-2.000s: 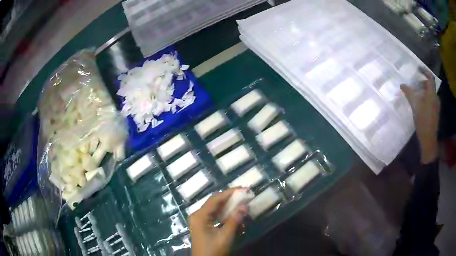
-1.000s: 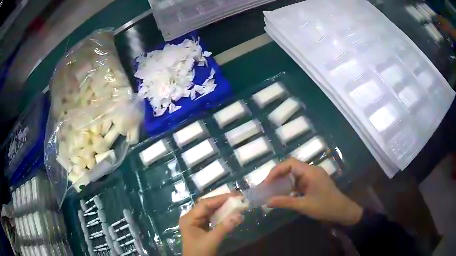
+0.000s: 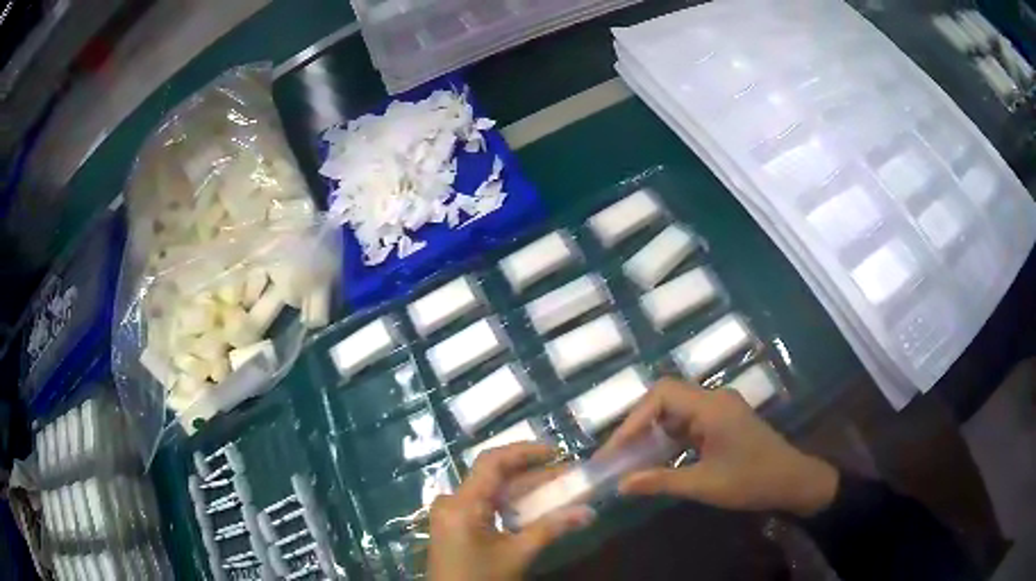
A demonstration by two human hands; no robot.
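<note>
My left hand (image 3: 500, 516) holds a white housing (image 3: 553, 495) between thumb and fingers over the near edge of the clear blister tray (image 3: 403, 437). My right hand (image 3: 727, 454) grips a translucent, blurred piece (image 3: 636, 452) by its right end. Its left end meets or overlaps the housing; I cannot tell whether it goes around it. White housings lie in rows in the tray pockets beyond my hands, and some are partly hidden by my hands.
A clear bag of cream parts (image 3: 227, 306) and a blue bin (image 3: 517, 210) of white flakes (image 3: 398, 170) stand at the left. A stem tray (image 3: 244, 522) lies lower left. White blister trays (image 3: 795, 125) are stacked right, greyer trays (image 3: 454, 34) at the far side.
My right hand has come from the tray stack at right to my left hand, bringing the translucent piece. The housing has turned and now lines up with that piece. The view has shifted.
</note>
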